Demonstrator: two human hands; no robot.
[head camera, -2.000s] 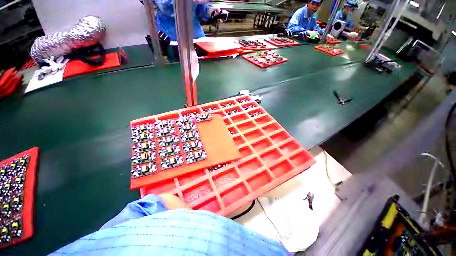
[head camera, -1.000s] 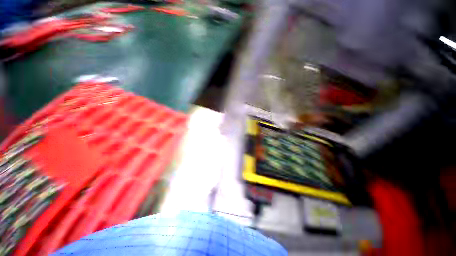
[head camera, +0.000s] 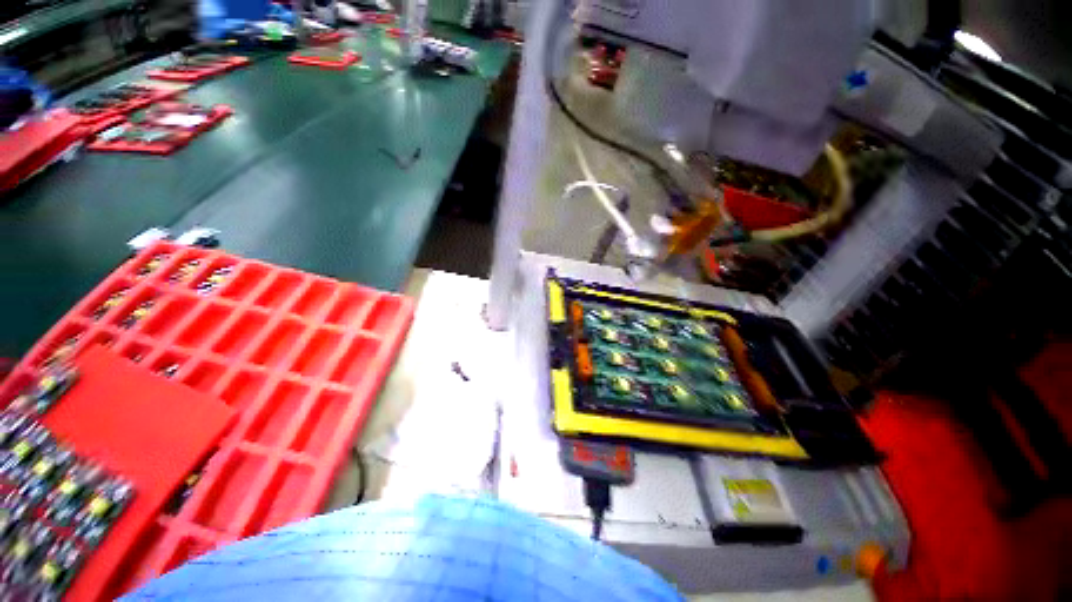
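Note:
Neither of my hands is in the picture; only blue checked cloth shows at the bottom edge. The black fixture with a yellow border (head camera: 676, 437) sits on the machine base, with green circuit boards (head camera: 664, 362) in rows between orange end clips. The machine head (head camera: 770, 82) hangs behind and above it, with an orange-brown part (head camera: 691, 229) under it. At the left, a red compartment tray (head camera: 308, 406) has small boards in some pockets. A red flat sheet (head camera: 141, 406) lies tilted on it, bearing rows of boards (head camera: 53, 506) at the left edge.
A grey-blue pendant (head camera: 597, 460) with a black cable lies at the fixture's front edge. A white upright post (head camera: 521, 176) stands between bench and machine. Orange and blue buttons (head camera: 870, 557) are at the base's front right corner. More red trays (head camera: 159, 127) lie on the green bench (head camera: 317, 153).
The view has swung right from the bench to the machine and is sharper now. The tray has shifted left in the picture. The hand at the tray's near edge two seconds ago is out of view.

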